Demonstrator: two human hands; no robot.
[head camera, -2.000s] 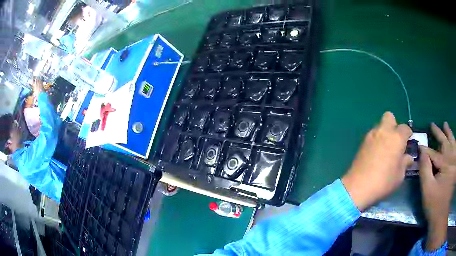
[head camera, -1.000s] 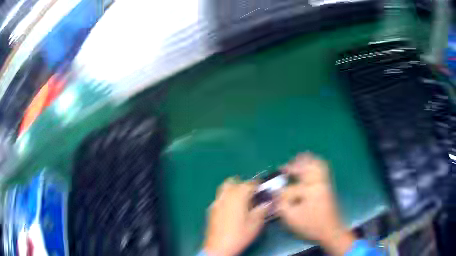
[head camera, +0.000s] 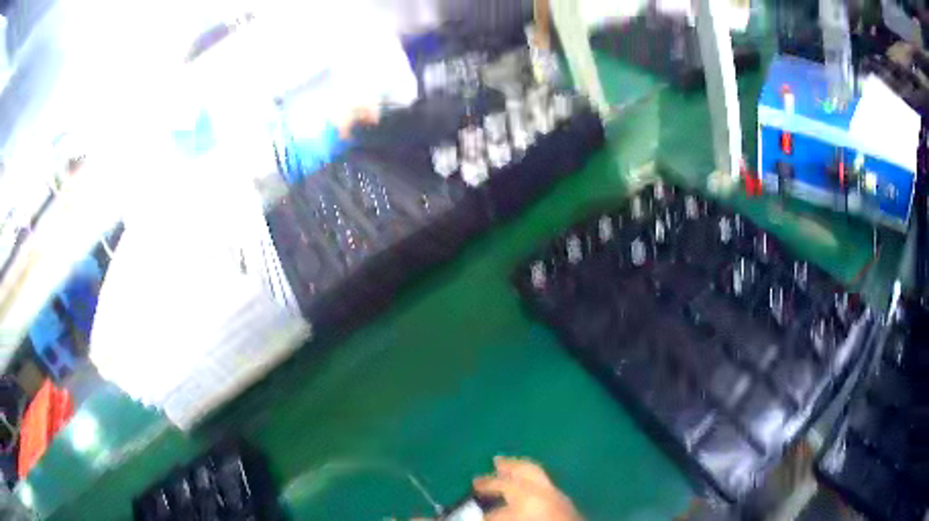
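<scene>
My right hand (head camera: 532, 495) is at the bottom edge, cut off and blurred. Its fingertips are on a small dark piece (head camera: 490, 502), beside the white face of the small work pad (head camera: 465, 511). The pad is also cut off by the bottom edge. A thin pale cable (head camera: 382, 466) curves over the green mat from the pad. Only a possible sliver of my left hand shows at the bottom edge, left of the pad; its grip is hidden.
A large black blister tray (head camera: 682, 336) lies right, another black tray (head camera: 209, 490) lower left. Stacked black trays (head camera: 407, 239) with pale small items stand at the far side, beside a white sheet stack (head camera: 204, 305). A blue box (head camera: 835, 142) is upper right, an orange-red item (head camera: 43, 427) far left.
The view has swung towards the far side and right of the bench. The hands and pad now sit at the bottom edge, mostly cut off; both hands showed clearly before.
</scene>
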